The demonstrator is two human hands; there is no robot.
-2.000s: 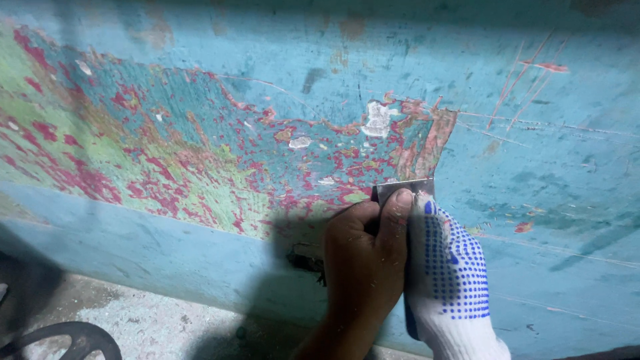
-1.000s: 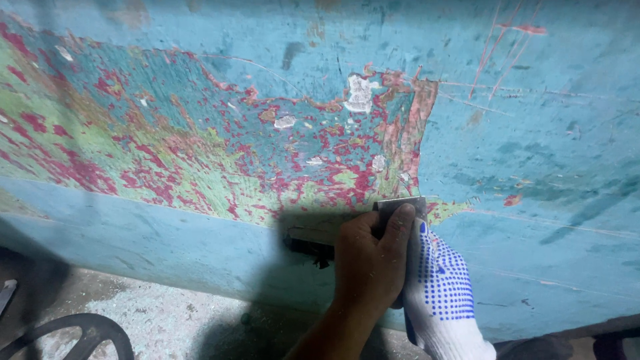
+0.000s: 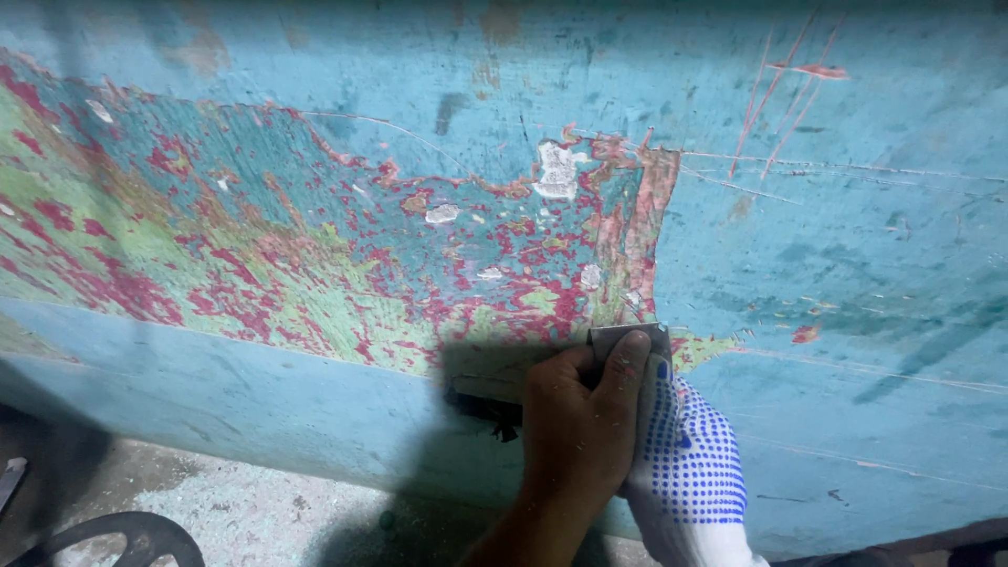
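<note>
My bare left hand [image 3: 584,421] presses its thumb on the flat metal blade of a scraper [image 3: 628,335]. Close beside it, my right hand [image 3: 693,457], in a white knitted glove with blue dots, is closed around the scraper's lower part; the handle is hidden. The blade's edge lies against the blue painted wall [image 3: 827,252], at the foot of a scraped pinkish strip [image 3: 652,228]. Left of that strip spreads a worn area [image 3: 472,244] with teal, green and red layers and several whitish spots.
Below the wall, the floor [image 3: 260,504] is strewn with pale paint flakes. A dark wheel-like ring [image 3: 130,535] stands at the lower left. A dark recess [image 3: 488,405] in the wall is partly hidden by my left hand. Scratches [image 3: 787,102] mark the upper right.
Both hands and the scraper have moved down along the pinkish strip. A patch of green and red now shows right of the blade. The view has shifted somewhat.
</note>
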